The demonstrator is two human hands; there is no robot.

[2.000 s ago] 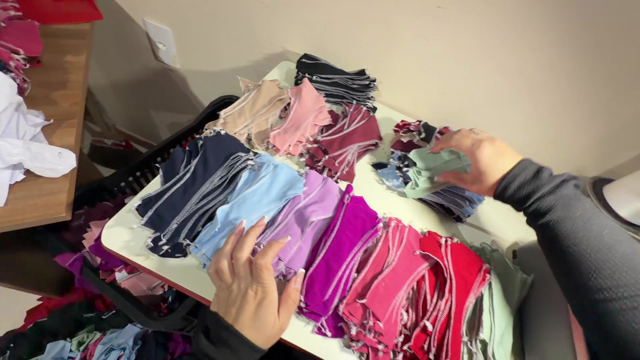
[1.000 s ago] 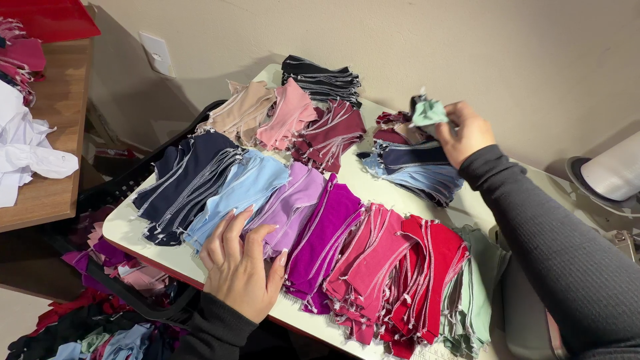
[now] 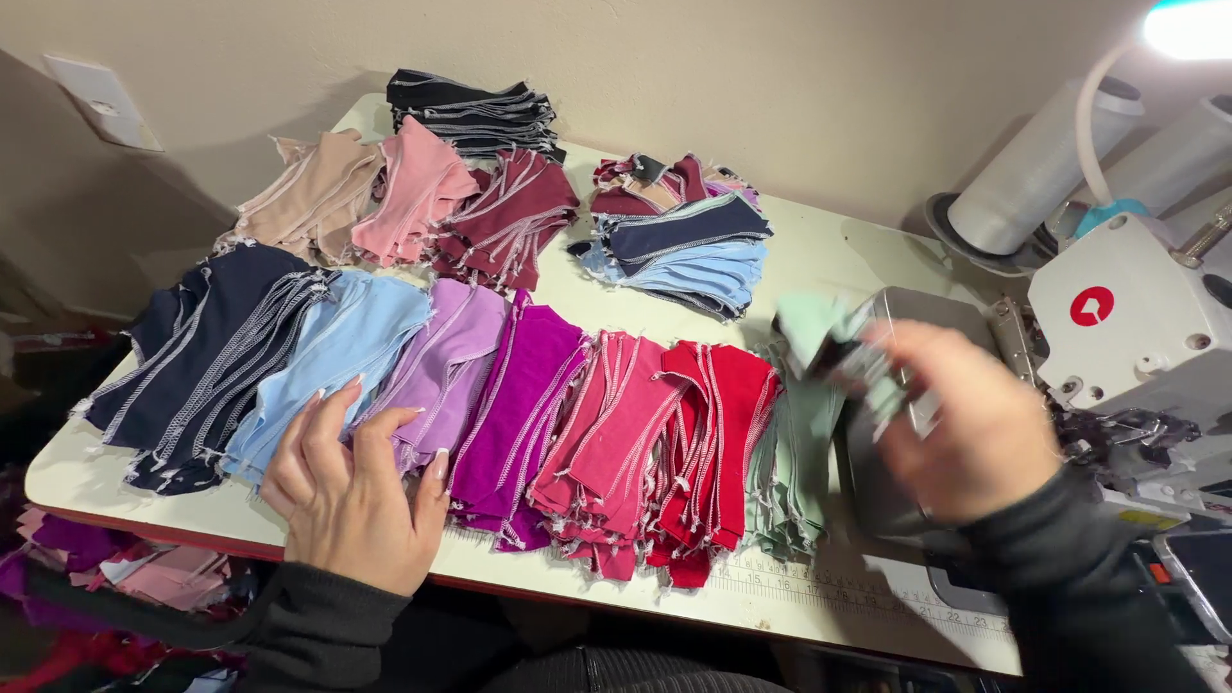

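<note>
My left hand (image 3: pixel 361 491) rests with fingers apart on the light blue fabric stack (image 3: pixel 322 361) and the lilac fabric stack (image 3: pixel 448 356). Blurred by motion, my right hand (image 3: pixel 962 414) grips mint-green and dark fabric pieces (image 3: pixel 818 332) above the sage-green stack (image 3: pixel 799 452). Navy (image 3: pixel 212 356), purple (image 3: pixel 525 414), pink (image 3: pixel 616 443) and red (image 3: pixel 712 443) stacks complete the front row. Behind lie beige (image 3: pixel 313 192), light pink (image 3: pixel 414 192), maroon (image 3: pixel 510 212) and black (image 3: pixel 472 111) stacks. A mixed pile (image 3: pixel 683 231) has navy and light blue pieces in front.
At the right stand a white sewing machine (image 3: pixel 1121 308), thread cones (image 3: pixel 1030 173) and a lit lamp (image 3: pixel 1193 29). A grey box-like object (image 3: pixel 924 308) sits beneath my right hand. A measuring scale (image 3: pixel 828 592) runs along the table's front edge. Fabric scraps (image 3: pixel 164 577) lie below, left.
My right hand has moved from the mixed pile to above the sage-green stack with the mint-green fabric. My left hand stays on the front row. The view has shifted right.
</note>
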